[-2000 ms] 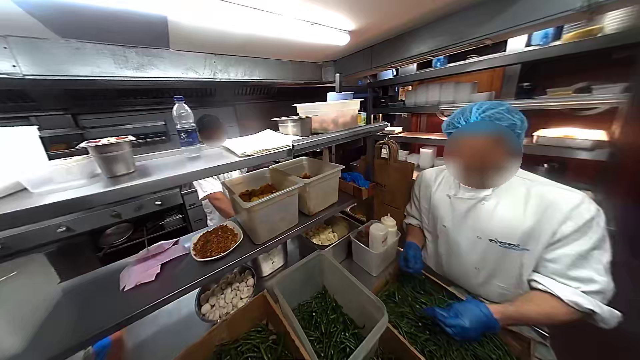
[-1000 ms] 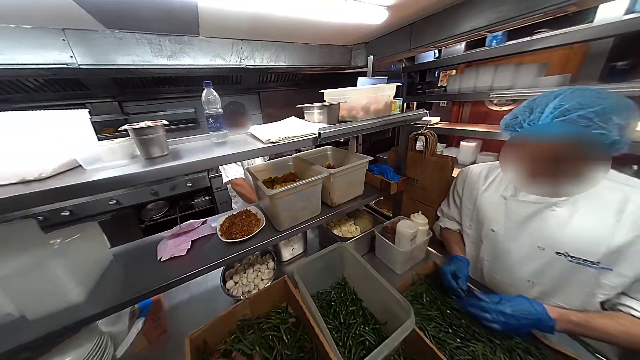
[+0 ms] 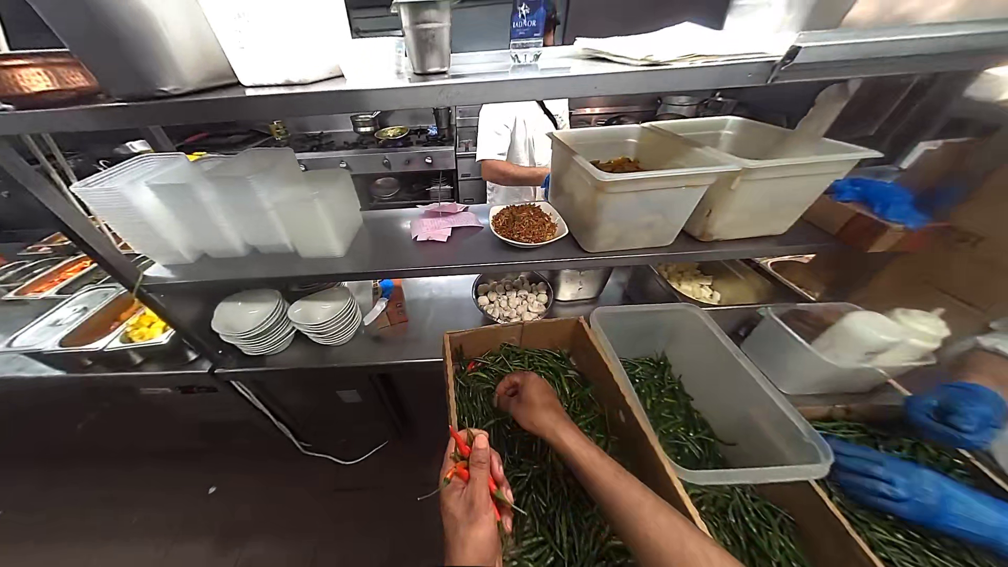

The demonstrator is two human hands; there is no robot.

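My left hand [image 3: 471, 500] holds several red chilli peppers [image 3: 465, 472] at the near left edge of a cardboard box [image 3: 587, 346]. Green chillies [image 3: 551, 488] fill that box, with a red one near its far left corner. My right hand [image 3: 533, 403] reaches into the box with curled fingers, over the green chillies; whether it pinches one is hidden. A translucent plastic tub [image 3: 740, 394] to the right of the box holds more green chillies [image 3: 669, 402]. Further right, a co-worker's blue-gloved hands [image 3: 898, 480] are over another box of green chillies.
A steel shelf [image 3: 378, 252] crosses ahead, bearing stacked plastic containers [image 3: 236, 205], a plate of brown food [image 3: 526, 224] and two deep tubs [image 3: 642, 189]. Beneath are stacked white bowls [image 3: 252, 315], a bowl of mushrooms [image 3: 513, 298] and a tub with squeeze bottles [image 3: 835, 346]. Another person [image 3: 516, 150] stands beyond.
The view has swung down and left. Both my hands now show at the chilli box, the left one with red chillies; neither showed in the earlier frames.
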